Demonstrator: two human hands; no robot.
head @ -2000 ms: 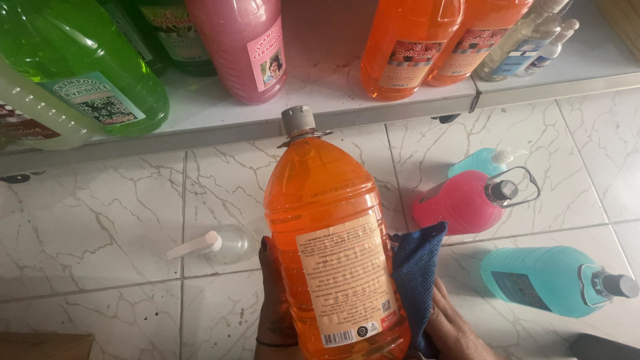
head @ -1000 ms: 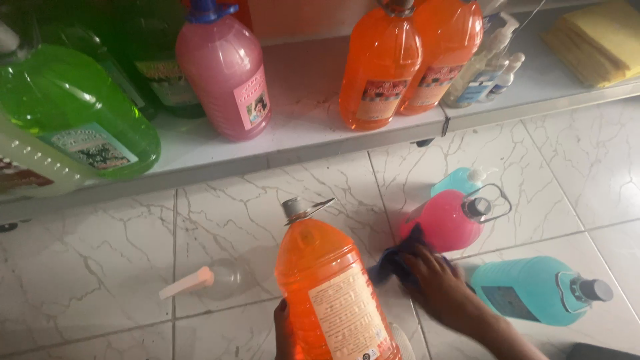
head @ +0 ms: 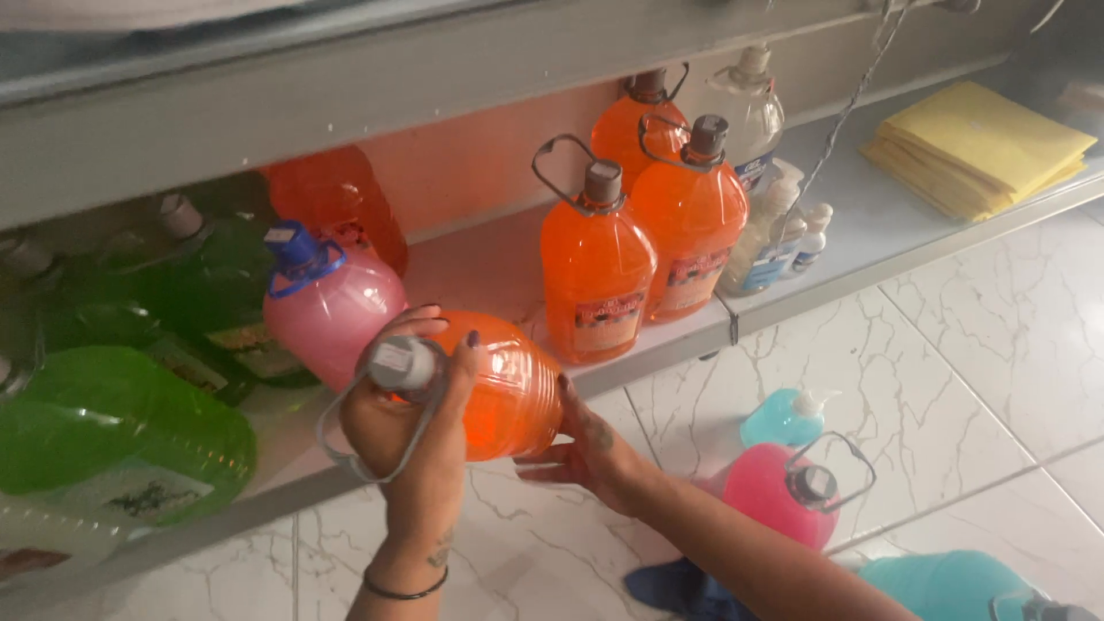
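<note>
An orange-filled plastic jug point(head: 509, 388) is tilted at the shelf's front edge, between my two hands. My left hand point(head: 414, 405) grips it around the neck, beside its grey cap and loop handle. The fingers of my right hand point(head: 595, 448) press against the side near its base. Just behind it stands a pink-filled jug point(head: 332, 302) with a blue cap. Farther right on the shelf are several more orange jugs point(head: 599, 276). A dark blue cloth point(head: 673, 588) lies on the floor below my right forearm.
Green-filled jugs point(head: 112, 423) crowd the shelf's left side. Small pump bottles point(head: 768, 241) and folded yellow cloths point(head: 983, 151) are to the right. On the tiled floor are a small blue pump bottle point(head: 783, 417), a magenta jug point(head: 776, 496) and a turquoise jug point(head: 944, 586). An upper shelf edge point(head: 345, 112) overhangs.
The orange jug has moved from over the floor up to the shelf. My left hand has shifted to its neck. My right hand has let go of the blue cloth and now touches the jug.
</note>
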